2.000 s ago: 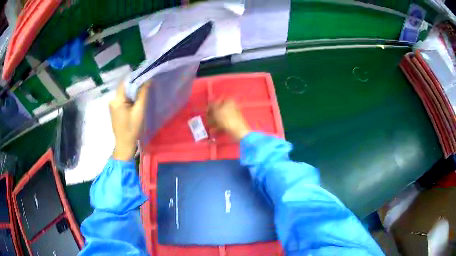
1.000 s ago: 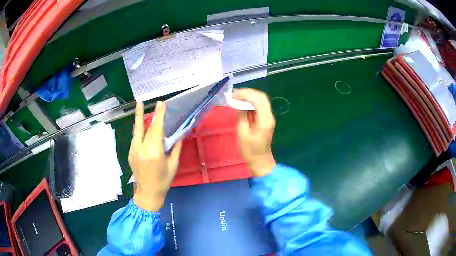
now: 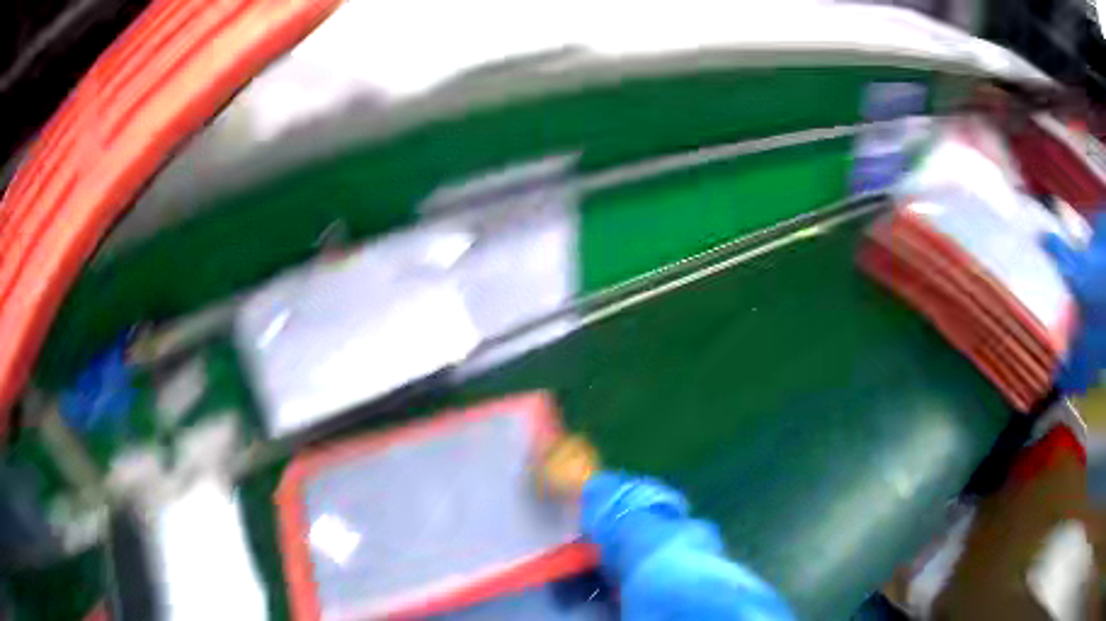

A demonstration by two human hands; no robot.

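A bagged tablet (image 3: 437,516) lies flat in the far recess of the red-orange tray (image 3: 291,522), looking pale grey, with a small white label (image 3: 335,539) near its left end. Part of a dark blue tablet (image 3: 522,607) shows in the near recess, cut off by the bottom edge. My right hand (image 3: 568,467), blurred, is at the right end of the bagged tablet and the tray rim. Whether its fingers grip anything cannot be told. My left hand is not in view.
A stack of red-orange trays (image 3: 958,309) stands at the right, with a blue-sleeved person (image 3: 1085,303) beside it. White sheets (image 3: 212,552) lie left of the tray. Printed papers (image 3: 364,328) hang behind. An open carton (image 3: 1019,534) is at lower right. Red-orange trays (image 3: 109,158) also show at upper left.
The bagged tablet, earlier held up in my left hand, now lies in the far recess. My left hand has gone out of view. My right hand has moved lower in the picture. The view has shifted.
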